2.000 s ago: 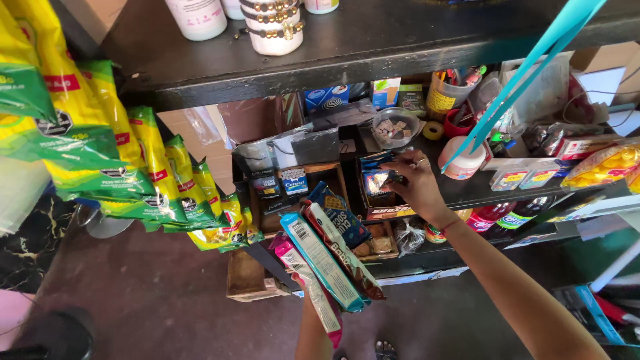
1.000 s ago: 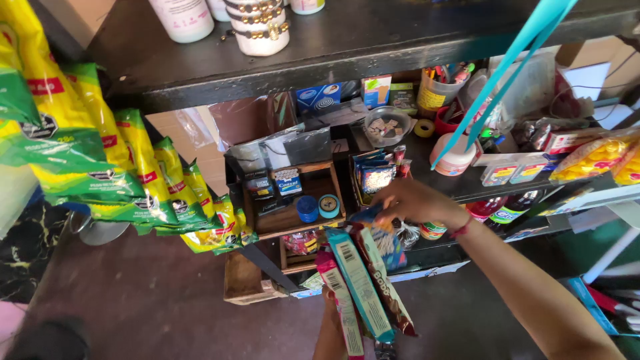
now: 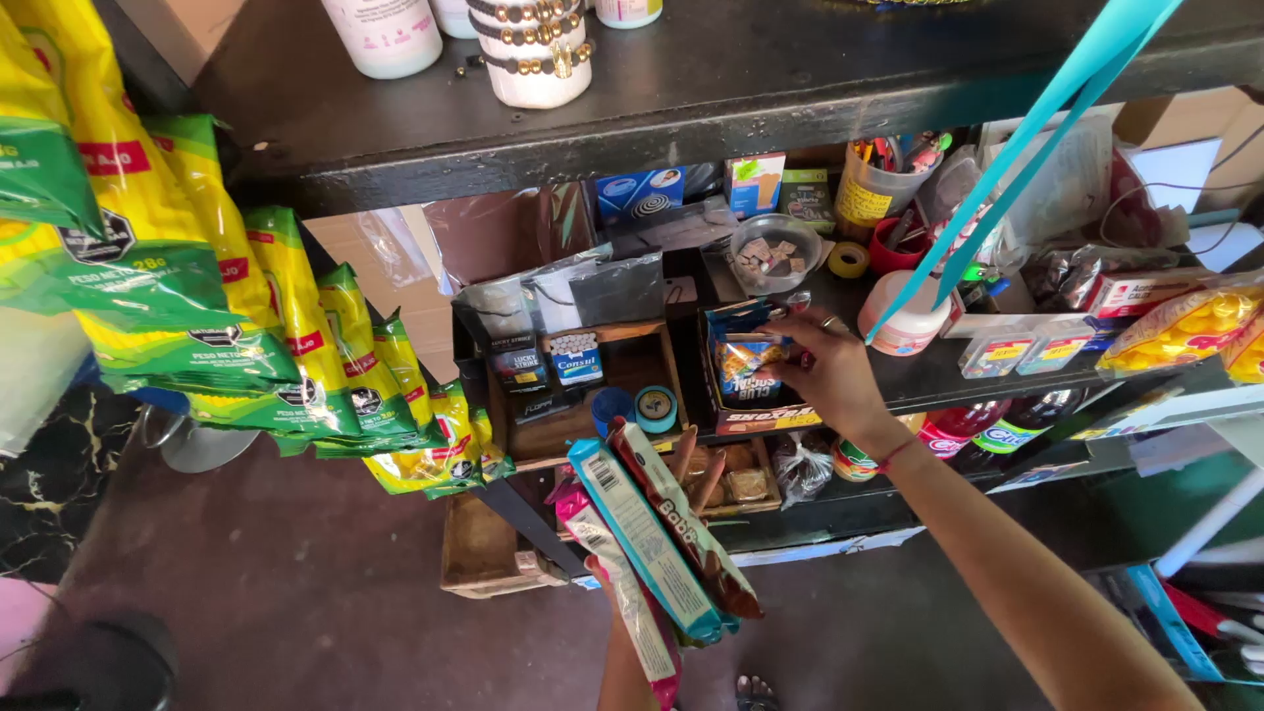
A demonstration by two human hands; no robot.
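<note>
My left hand, mostly hidden behind the packets, holds several long wafer packets: a pink-and-white one, a teal one and a brown-and-white one. Two of its fingertips show past the brown packet. My right hand pinches the top edge of a blue snack packet, which stands in an open display carton on the shelf. Left of that carton, a wooden tray holds cigarette packs and two round blue tins.
Yellow-green snack bags hang at the left. Above is a black shelf with bottles and a bracelet stand. A teal ribbon hangs before a white jar. Soda bottles lie lower right.
The blue packet that my left hand held with the wafers two seconds ago is no longer among them. My right hand moved down and right, then back up to the display carton.
</note>
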